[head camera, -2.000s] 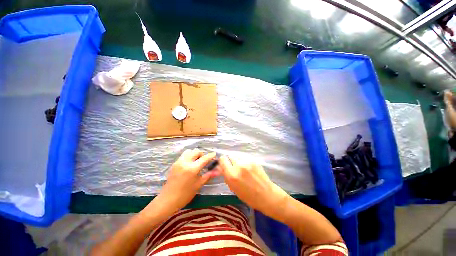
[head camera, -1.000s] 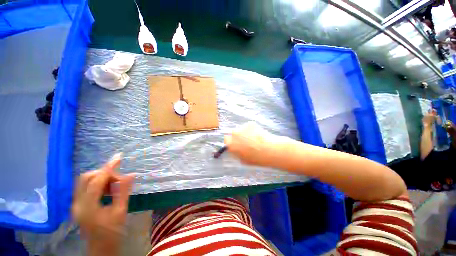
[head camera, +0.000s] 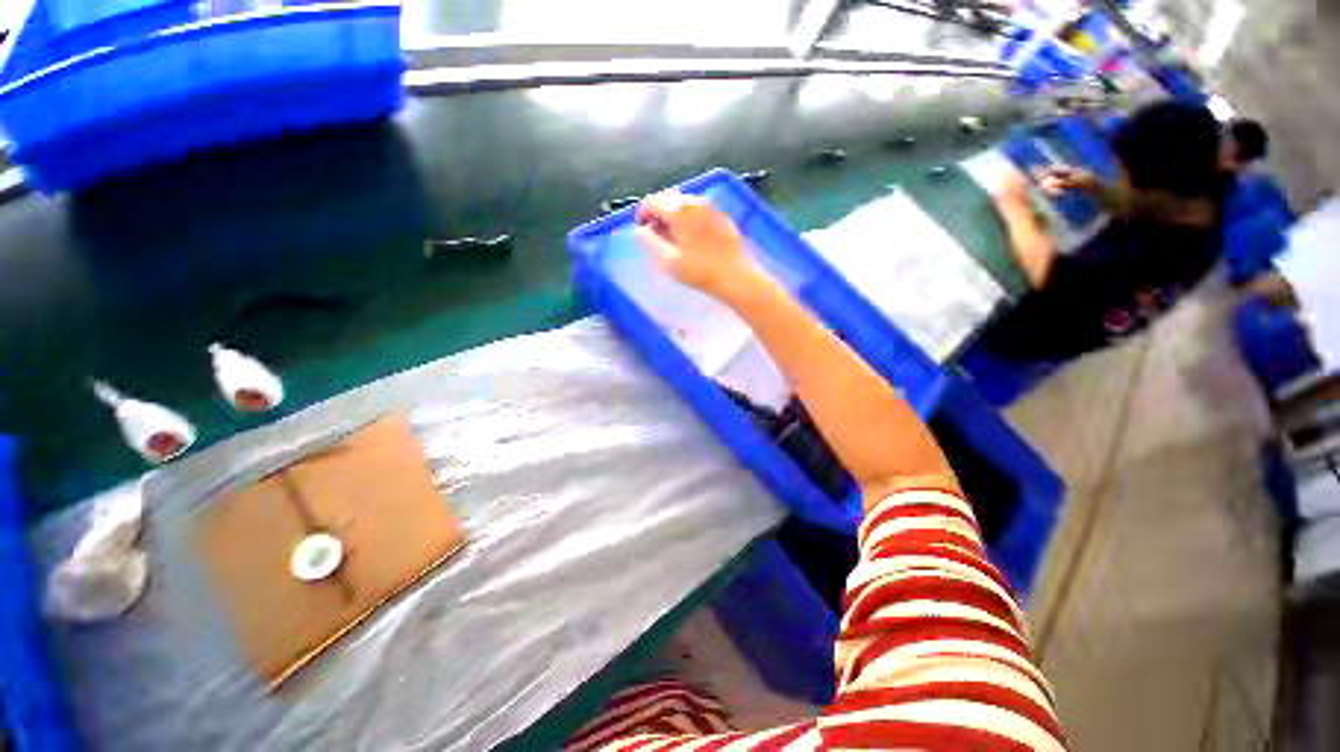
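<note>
My right hand (head camera: 694, 243) is stretched out over the far end of the right blue tray (head camera: 669, 367), near the belt side. Its fingers are curled; blur hides whether they hold anything. Dark long parts (head camera: 805, 445) lie in the near end of that tray, partly hidden by my forearm. My left hand is out of the picture. The brown cardboard pad (head camera: 385, 478) lies on the wrinkled plastic sheet (head camera: 588, 485) at the lower left, with the small white dish (head camera: 316, 557) on it.
Two white squeeze bottles (head camera: 155, 431) and a white rag (head camera: 100, 566) are at left. A black piece (head camera: 467, 246) lies on the green belt (head camera: 514, 301), with others beyond. A blue crate (head camera: 221, 91) stands at upper left. Another worker (head camera: 1132, 243) sits at right.
The view has swung right. My right hand has moved from above the sheet to the right tray's far end. My left hand has left the picture. A blue crate now shows at upper left.
</note>
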